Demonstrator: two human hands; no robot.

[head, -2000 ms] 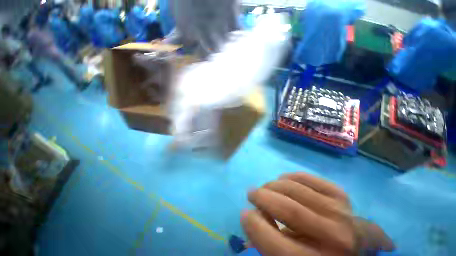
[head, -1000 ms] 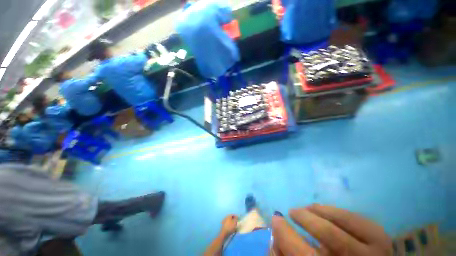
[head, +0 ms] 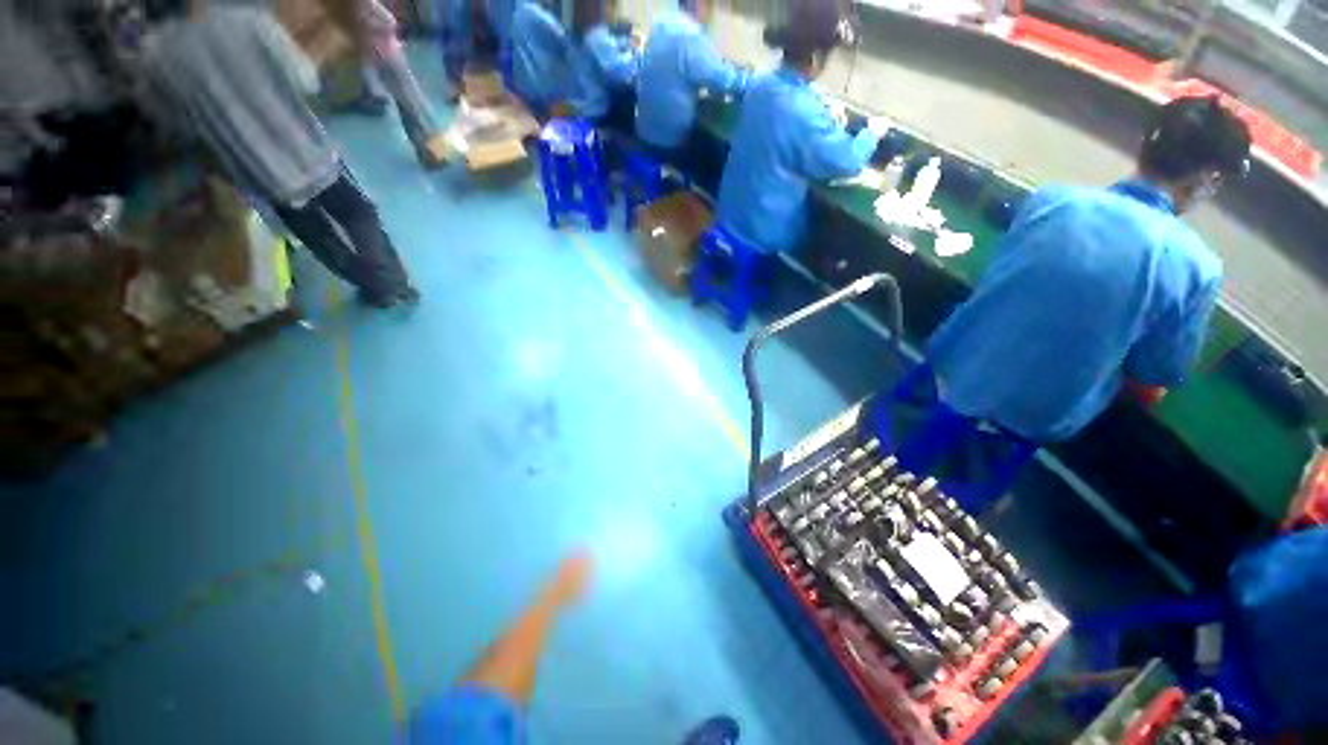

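My left hand point(head: 561, 587) is small and blurred at the lower middle, reaching out over the blue floor from a blue sleeve. I see nothing in it, but its fingers cannot be made out. My right hand is out of the picture. A trolley point(head: 744, 540) with a grey metal push handle stands at the right, not touched by my hand. It bears a red plastic tray point(head: 1037, 636) with rows of dark and silver metal parts point(head: 874, 560) and a white paper on top.
Seated workers in blue point(head: 1078, 306) line the green bench point(head: 990, 197) at the right, on blue stools point(head: 572, 172). A person in grey point(head: 240, 95) is at the upper left, beside a heap of cartons point(head: 146, 328). An open carton point(head: 495, 134) lies farther back. Another loaded tray point(head: 1202, 720) shows at bottom right.
The view has swung, and the trolley now shows larger at lower right. My right hand has left the picture. The person in grey now shows at upper left, farther off.
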